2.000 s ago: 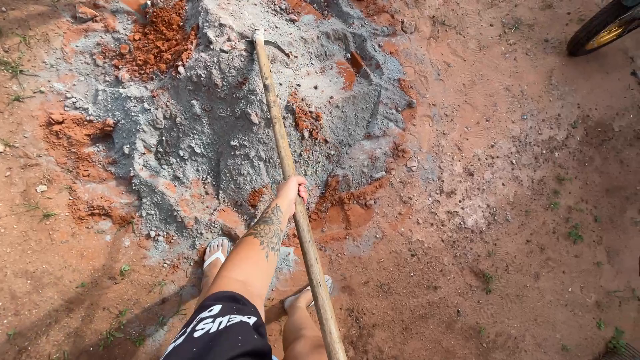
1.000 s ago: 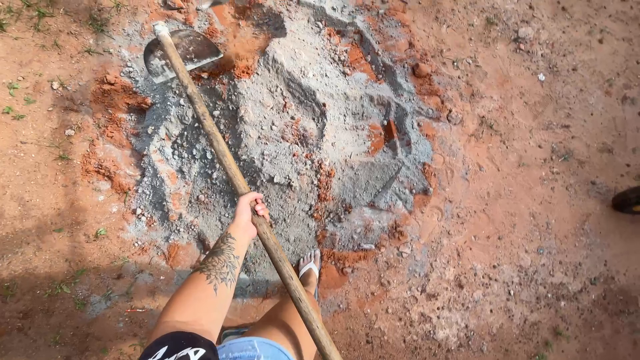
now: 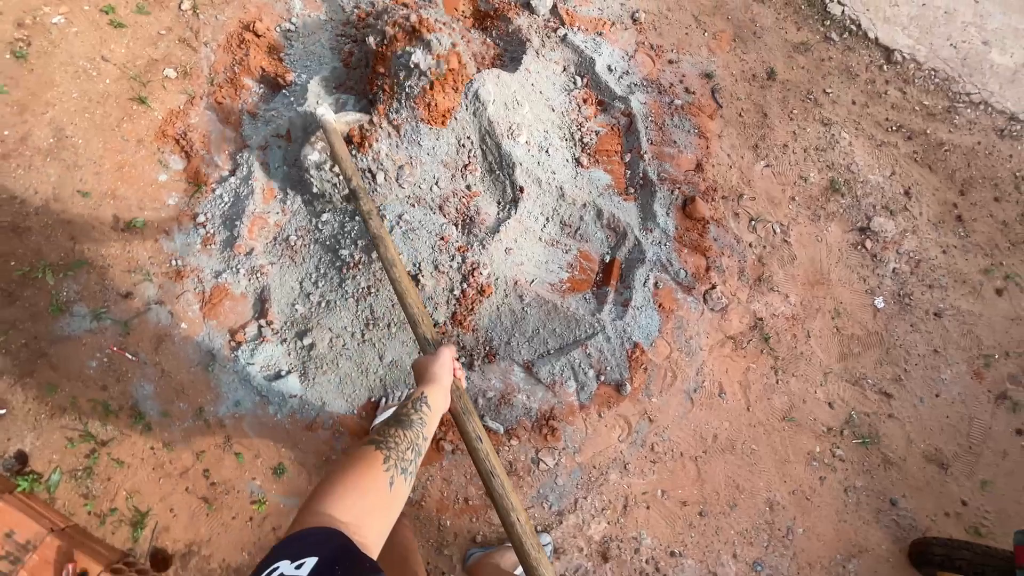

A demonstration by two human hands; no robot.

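My left hand (image 3: 439, 368), at the end of a tattooed forearm, is closed around the middle of a hoe's long wooden handle (image 3: 390, 254). The handle slants from the lower right up to the hoe's head (image 3: 346, 120), which is partly buried in loose material at the upper left of the heap. Grey powder mixed with red soil makes up the heap (image 3: 528, 152), and it spreads on the ground ahead of my feet. My right hand is out of view; the handle's lower end runs past the bottom edge.
A sandalled foot (image 3: 504, 556) stands near the bottom edge, and toes of the other show at the heap's near rim. Red hollow clay bricks (image 3: 48, 532) lie at the lower left. A tyre (image 3: 960, 556) shows at the lower right, a concrete slab (image 3: 944, 40) at the upper right.
The hoe's head, whose metal blade showed plainly at the heap's left edge one second ago, is now lower in the heap and partly covered by material. My left hand has kept hold of the handle.
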